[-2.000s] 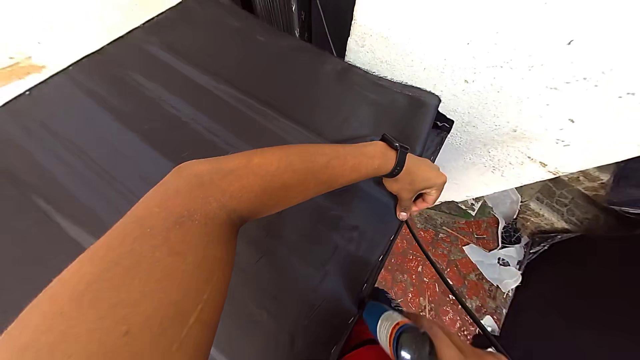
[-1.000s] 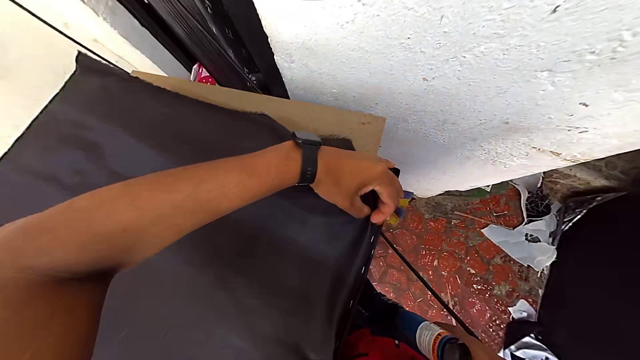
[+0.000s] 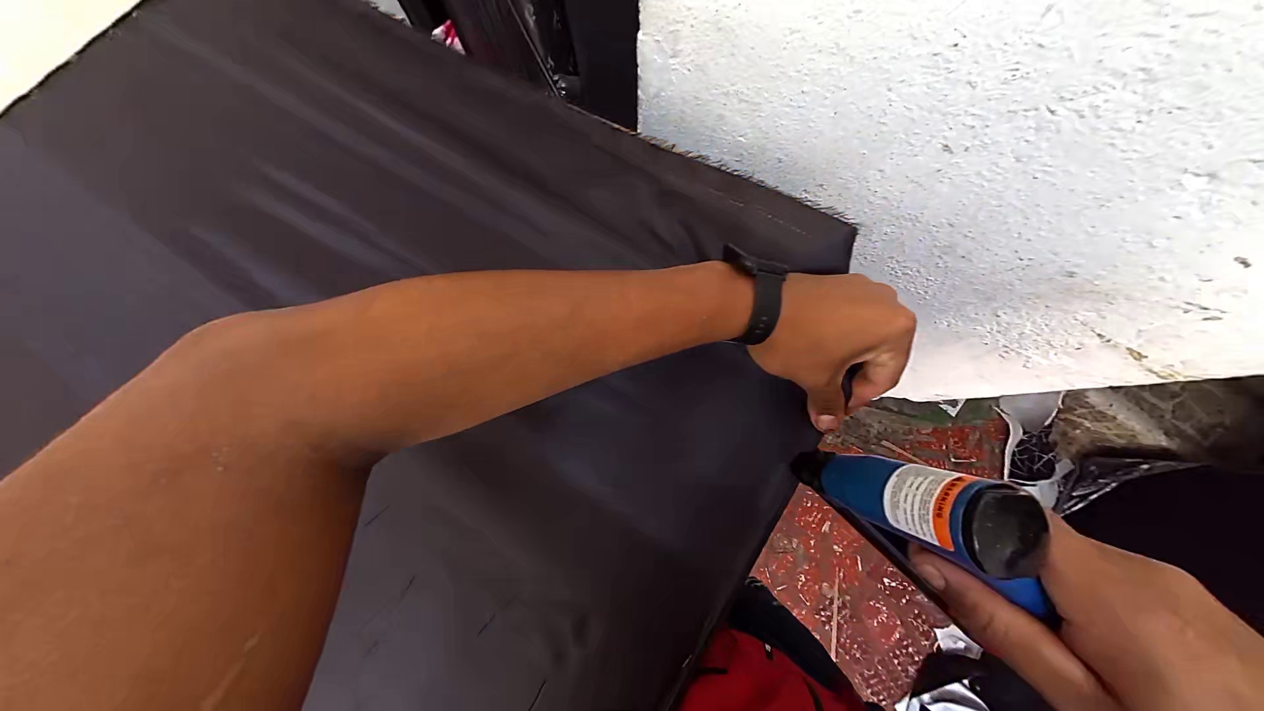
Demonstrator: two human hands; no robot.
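Observation:
My left hand (image 3: pixel 839 341), with a black watch on its wrist, pinches the edge of the dark fabric (image 3: pixel 612 474) near its right corner. That fabric covers a broad panel below my left arm. My right hand (image 3: pixel 1066 612) grips a blue pneumatic stapler (image 3: pixel 889 494) with a warning label. The tool's dark nose meets the fabric edge just below my left fingertips. A thin black strip (image 3: pixel 889 553) runs down from the edge beneath the tool, partly hidden by it and by my right hand.
A rough white wall (image 3: pixel 987 197) rises close beyond the fabric's far edge. Dark metal framing (image 3: pixel 592 59) stands behind the panel. Below lies a worn red floor (image 3: pixel 839 592) with white plastic scraps (image 3: pixel 1029 415). Black material (image 3: pixel 1175 523) is at the right, red cloth (image 3: pixel 760 676) at the bottom.
My right hand has brought the blue stapler up to the fabric edge beside my left hand. The fabric now covers the brown board edge seen one second ago.

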